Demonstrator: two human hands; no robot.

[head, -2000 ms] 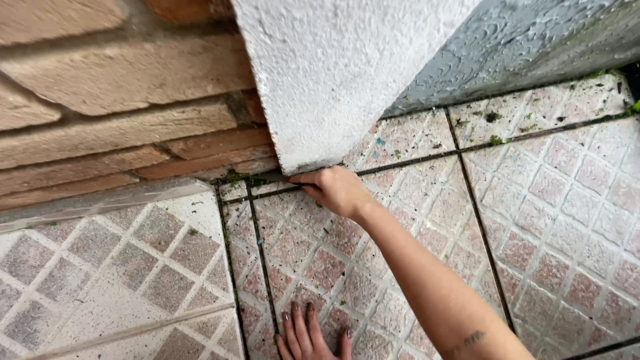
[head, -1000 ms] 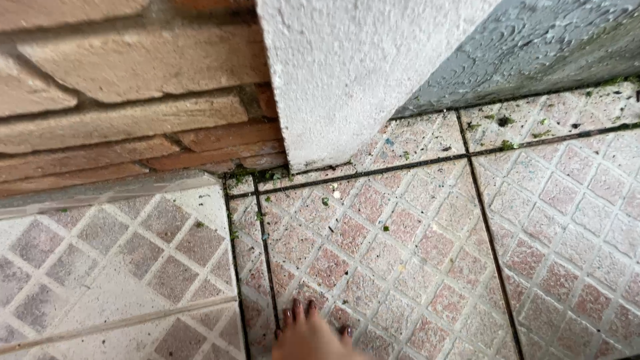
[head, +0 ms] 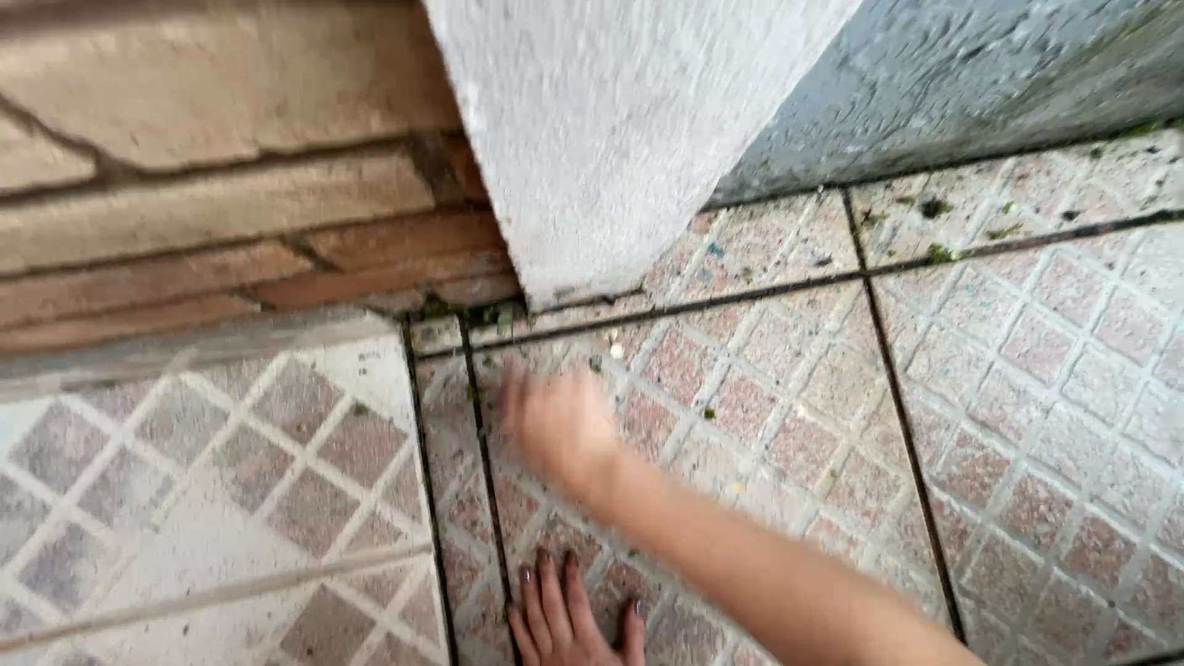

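My left hand (head: 569, 615) lies flat on the patterned floor tile (head: 777, 370) at the bottom of the head view, fingers spread, holding nothing. My right hand (head: 560, 421), blurred, is over the same tile near the dark joints, just below the foot of the white plastered pillar (head: 601, 148). Its fingers point up and left; whether they hold anything is too blurred to tell. Bits of green moss (head: 504, 319) sit in the joint at the pillar's base, and a small pale fragment (head: 617, 351) lies just above the right hand.
A stone-clad wall (head: 213, 185) stands at the upper left, with a lighter tiled surface (head: 213, 481) below it. At the upper right is a grey textured wall (head: 925, 83). More moss (head: 939, 252) and dark debris lie along the joints at the right.
Two seconds ago my right hand touched the joint at the pillar's foot; a second ago that arm was out of view. Now it is over the tile, lower than at first.
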